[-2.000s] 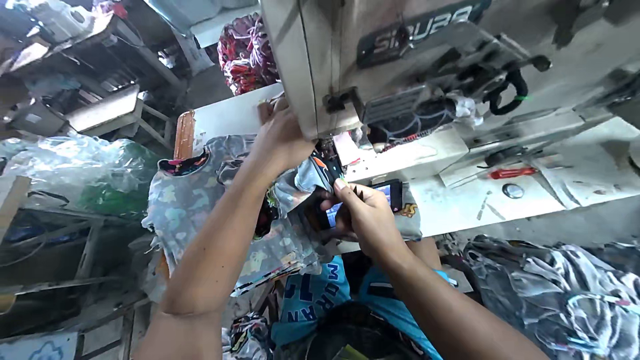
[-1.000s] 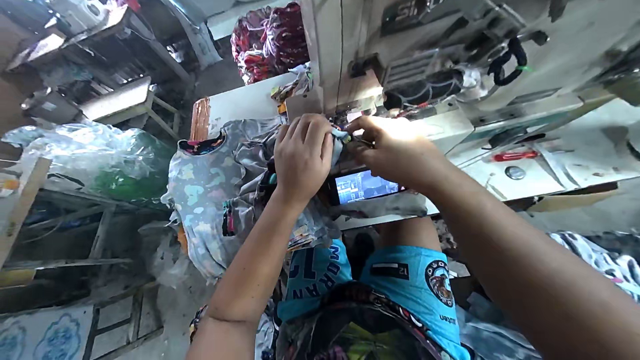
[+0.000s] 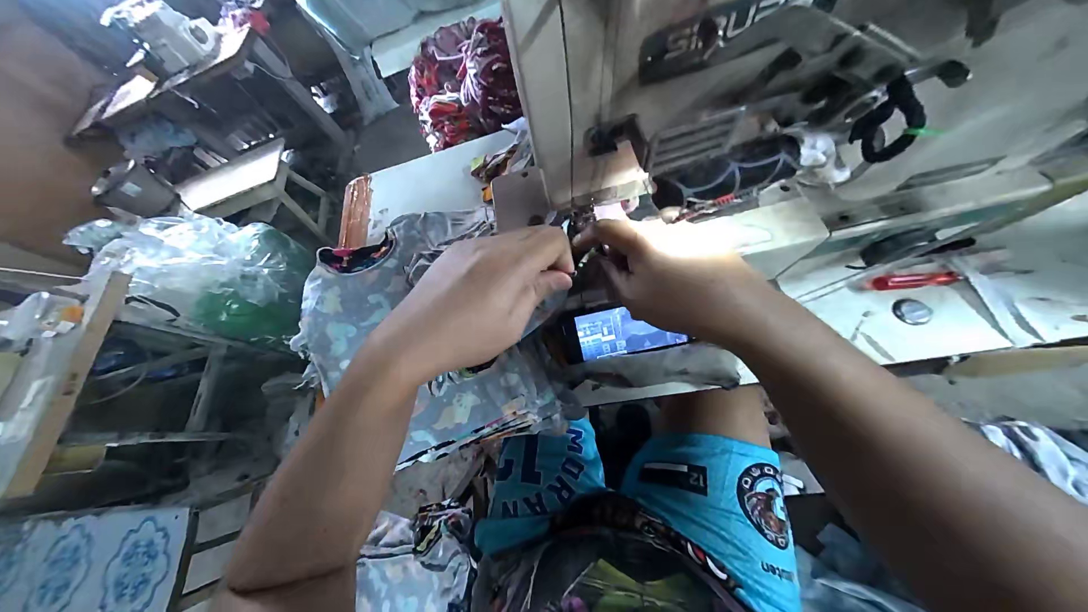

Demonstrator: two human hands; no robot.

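Note:
My left hand [image 3: 493, 285] is at the needle area of an industrial sewing machine [image 3: 586, 76], its thumb and forefinger pinched together on fabric that is mostly hidden. Close beside it, my right hand [image 3: 659, 268] has bent fingers at the same spot, under the machine's lamp light; what its fingertips hold is hidden. A stack of grey printed garment pieces [image 3: 357, 314] lies on the table to the left, partly beneath my left forearm. Below my right hand a phone [image 3: 625, 331] with a lit screen rests at the table's front edge.
A red-handled tool [image 3: 914, 280] and a round metal piece [image 3: 912, 312] lie on the right of the machine table. A bundle of red and white fabric [image 3: 467, 81] is behind the table. Plastic bags [image 3: 212, 272] and a wooden frame [image 3: 72, 382] stand at the left.
Two seconds ago my right hand was lower, over the phone, and my left hand was farther back beside the machine head. Both hands have since come together at the needle area.

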